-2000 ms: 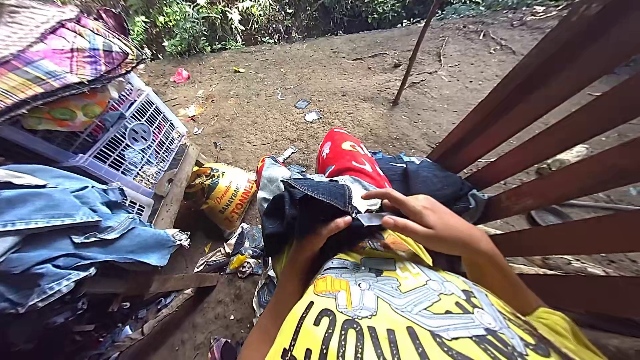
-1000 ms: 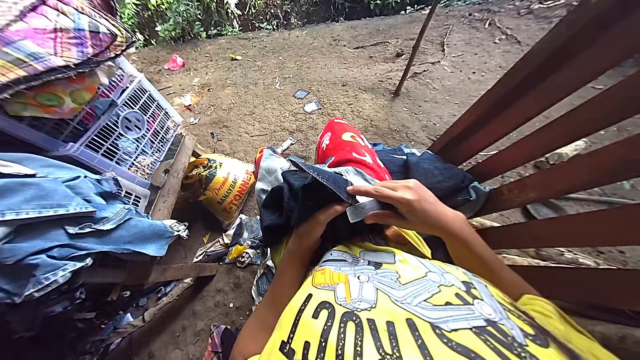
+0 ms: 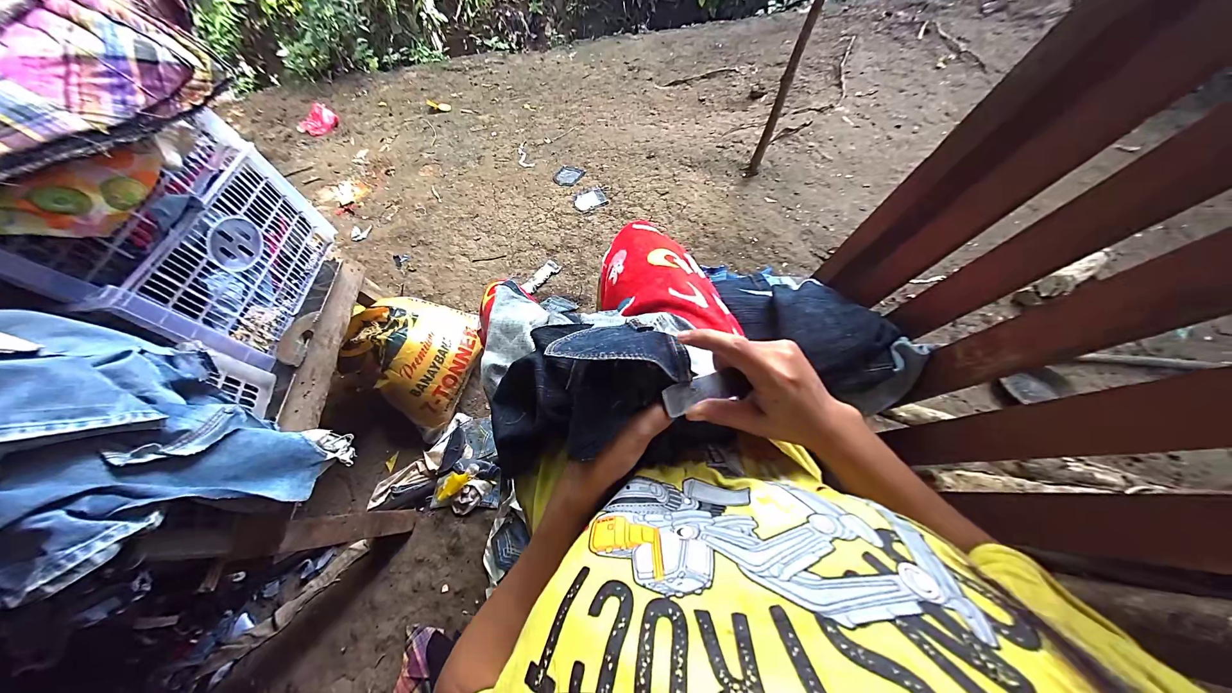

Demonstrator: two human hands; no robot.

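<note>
A dark blue denim garment piece [image 3: 616, 361] lies bunched over my lap. My left hand [image 3: 630, 438] is under and against its near side, the fingers mostly hidden by the cloth. My right hand [image 3: 765, 385] pinches a small flat grey blade-like piece [image 3: 695, 393] between thumb and fingers, at the right edge of the denim. Red patterned cloth [image 3: 654, 274] covers my knee just beyond. More dark denim [image 3: 828, 332] lies to the right of it, by the wooden slats.
Light blue denim [image 3: 144, 433] is heaped on a wooden frame at the left, below a lilac plastic crate [image 3: 231, 241] with cloth. A yellow printed sack [image 3: 423, 361] and fabric scraps [image 3: 467, 472] lie beside my legs. Brown wooden slats [image 3: 1059, 346] stand close at the right.
The denim on my lap has shifted and been refolded, with a stitched edge now lying across its top. My right hand has stayed at its right side, holding the grey piece.
</note>
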